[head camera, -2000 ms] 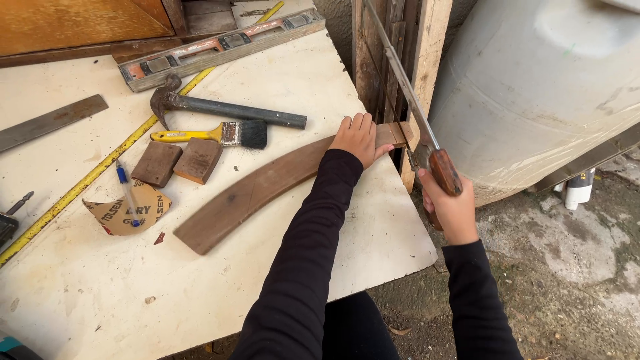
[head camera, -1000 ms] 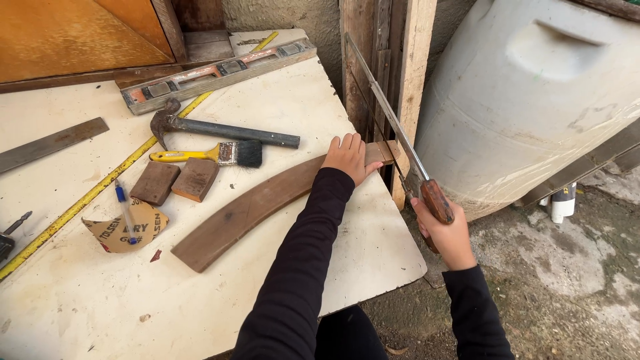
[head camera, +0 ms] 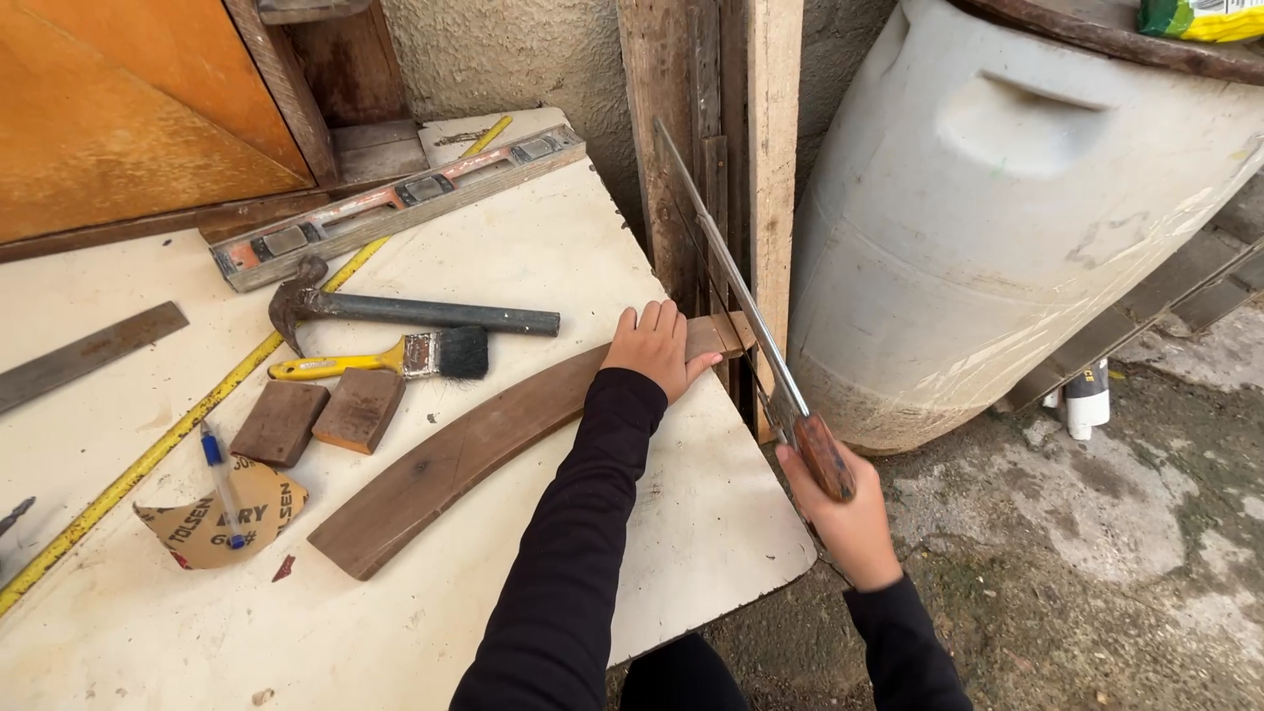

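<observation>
A curved wooden piece (head camera: 464, 444) lies across the table, its far end jutting past the right edge. My left hand (head camera: 657, 346) presses flat on it near that end, thumb out toward the saw. A backsaw (head camera: 726, 257) with a metal spine and a wooden handle is gripped in my right hand (head camera: 839, 504). Its blade crosses the overhanging end close to a line across the wood; how deep it sits is hard to tell. The blade points up and away, in front of upright boards.
On the white tabletop (head camera: 711, 553) lie a claw hammer (head camera: 425, 312), paintbrush (head camera: 395, 357), two wood blocks (head camera: 280, 423), sandpaper (head camera: 257, 518) with a pen (head camera: 219, 474), a spirit level (head camera: 395, 202), a yellow rule (head camera: 148, 459) and a metal strip (head camera: 89, 355). Upright boards (head camera: 775, 178) and a plastic barrel (head camera: 997, 227) stand beyond the right edge.
My right hand and the saw have shifted back and forth slightly against the wood's end. My left hand stays on the curved piece.
</observation>
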